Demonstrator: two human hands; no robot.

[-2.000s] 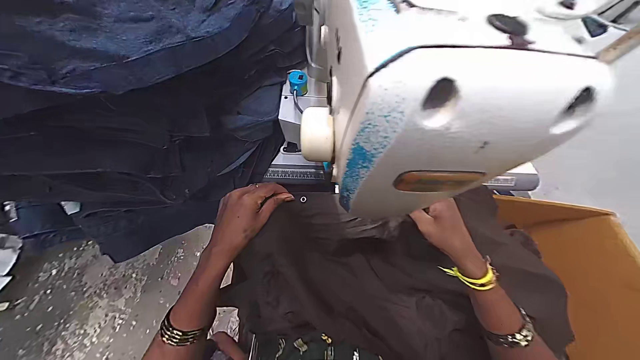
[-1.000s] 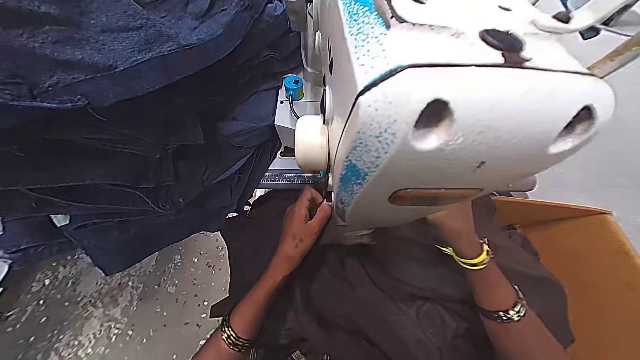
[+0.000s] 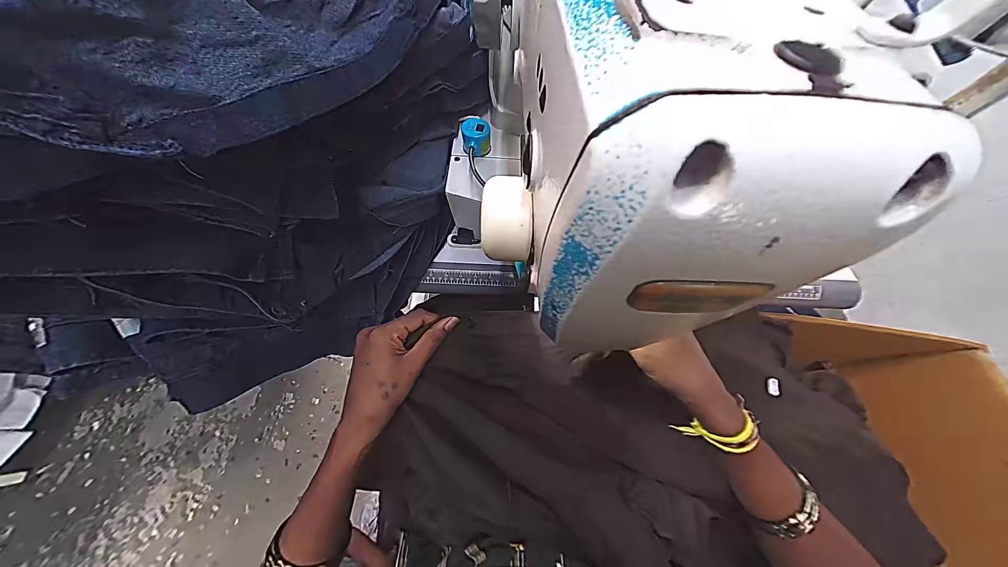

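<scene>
Dark brown cloth point(image 3: 504, 425) lies spread under the head of a white and blue sewing machine point(image 3: 756, 189). Its upper left edge is pinched between the thumb and fingers of my left hand point(image 3: 394, 354), near a small round button or buttonhole point(image 3: 472, 322) and left of the machine's needle area. My right hand point(image 3: 669, 358) rests on the cloth below the machine head, which hides its fingers, so its grip cannot be seen. A small white tag point(image 3: 772, 386) lies on the cloth to the right of my right wrist.
A tall pile of dark blue denim point(image 3: 197, 197) fills the left side. A ruler strip point(image 3: 470, 277) crosses the machine bed below a cream round knob point(image 3: 505, 218). An orange-brown panel point(image 3: 945, 409) stands at the right. Speckled floor point(image 3: 181, 472) shows at lower left.
My left hand was close beside the needle area one second ago. Now it is further left, pinching the cloth's edge. The white tag has come into sight on the cloth.
</scene>
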